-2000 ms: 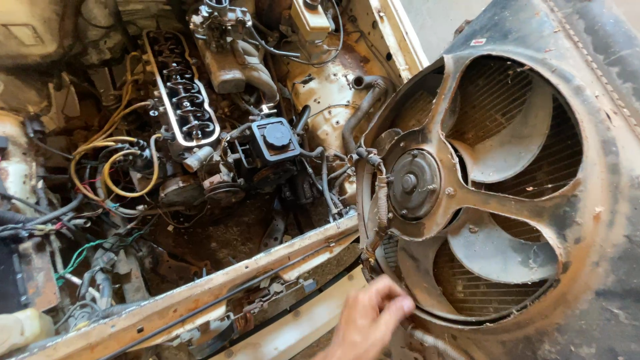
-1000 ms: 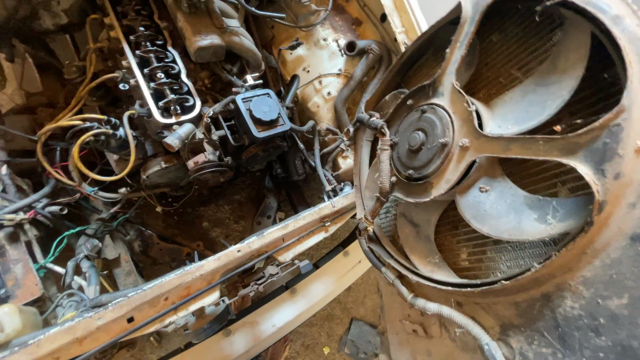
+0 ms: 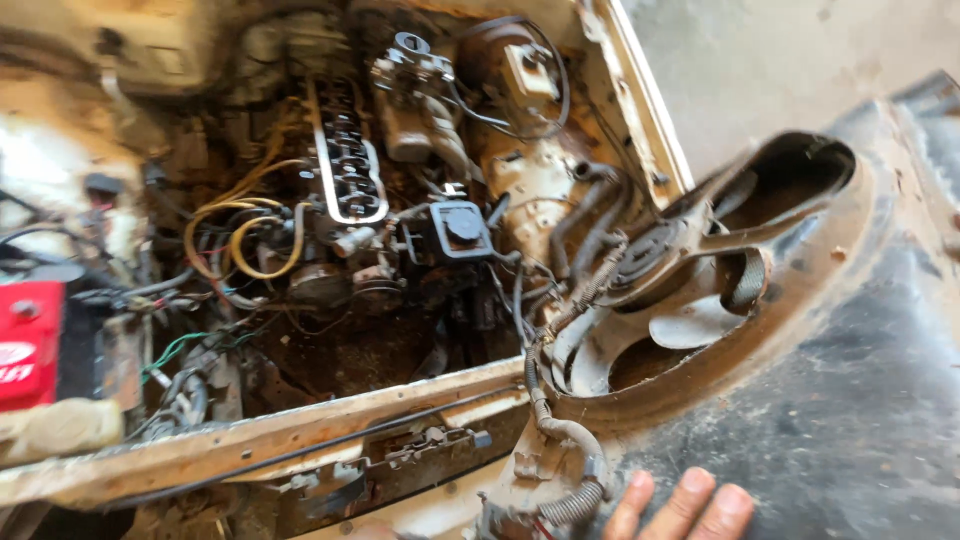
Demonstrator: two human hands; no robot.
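Note:
A dusty radiator fan shroud [image 3: 817,375] leans at the right with its fan blades [image 3: 694,322] and round motor [image 3: 645,255] inside. Three fingertips of my left hand [image 3: 679,506] show at the bottom edge, apart and against the shroud's dark lower face. Its thumb and palm are out of frame, so its grip cannot be judged. A ribbed wiring conduit [image 3: 574,435] runs down the shroud's left side, just left of these fingers. Across the front crossmember [image 3: 285,431] lies an engine [image 3: 349,165] with its valve train exposed. My right hand cannot be made out.
A red-topped battery [image 3: 28,345] sits at the left. Yellow leads [image 3: 244,240] loop beside the engine, and a black square-topped part [image 3: 461,229] stands near it. Hoses [image 3: 592,217] rise by the shroud. A cable [image 3: 322,450] runs along the crossmember. Pale floor [image 3: 720,52] shows beyond the fender.
The shroud now shows at a much steeper slant. My left hand, out of frame one second ago, is back at the bottom edge. The view has shifted, bringing in the battery.

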